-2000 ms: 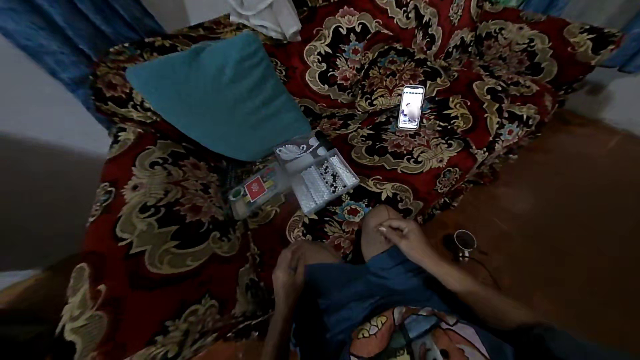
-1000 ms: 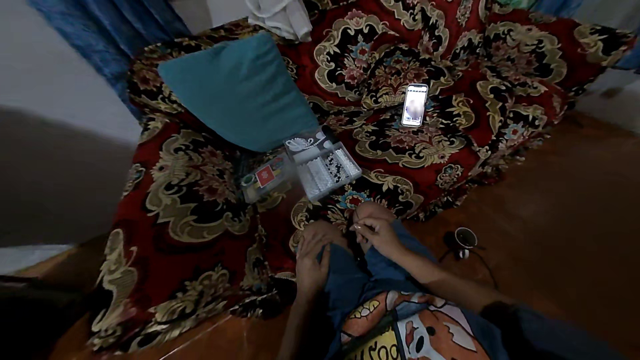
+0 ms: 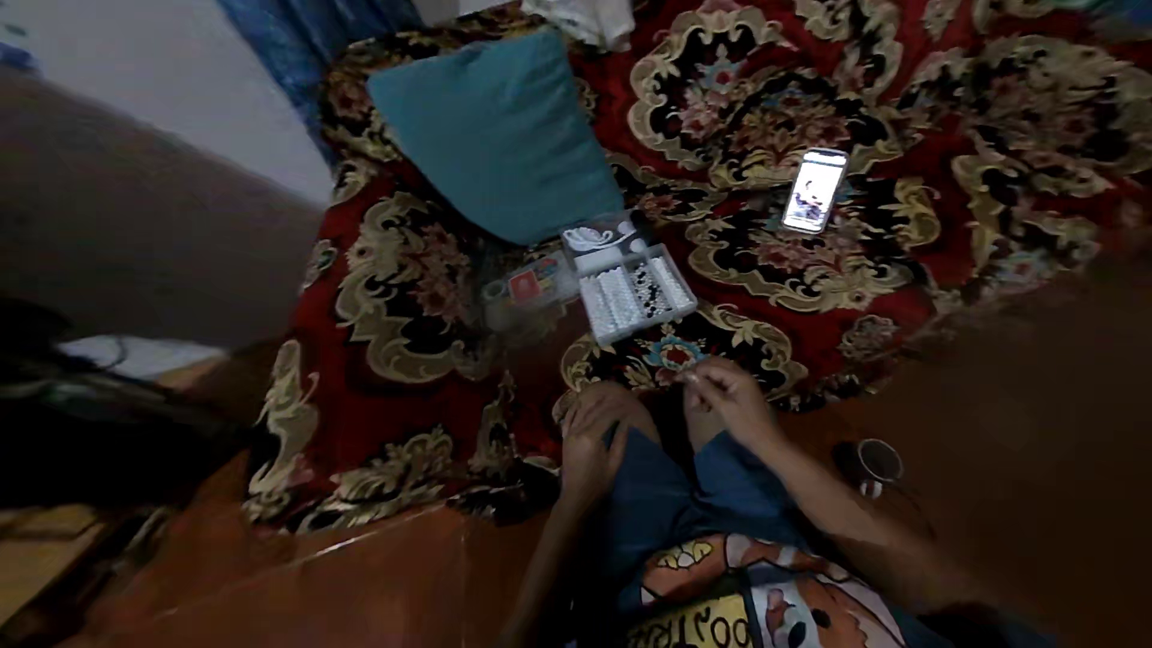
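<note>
My left hand [image 3: 592,448] rests on my left knee with its fingers apart, holding nothing I can see. My right hand [image 3: 723,396] is over the right knee, thumb and fingertips pinched together; whether something small is between them I cannot tell. Beyond the knees a clear plastic compartment box [image 3: 635,297] lies on the patterned cover, with white beads and some black ones in its sections. White cord [image 3: 594,238] sits at its far side. Left of it is a transparent case [image 3: 529,290] holding a red item and a small roll.
A teal cushion [image 3: 508,135] lies behind the boxes. A lit smartphone [image 3: 814,191] is on the red floral cover [image 3: 756,270] at the right. White cloth [image 3: 594,18] lies at the back. A round-rimmed object [image 3: 878,460] with a cord is on the reddish floor [image 3: 360,576].
My left hand has come to rest on the left knee, and my right hand stays pinched near the right knee. The view has shifted to the left.
</note>
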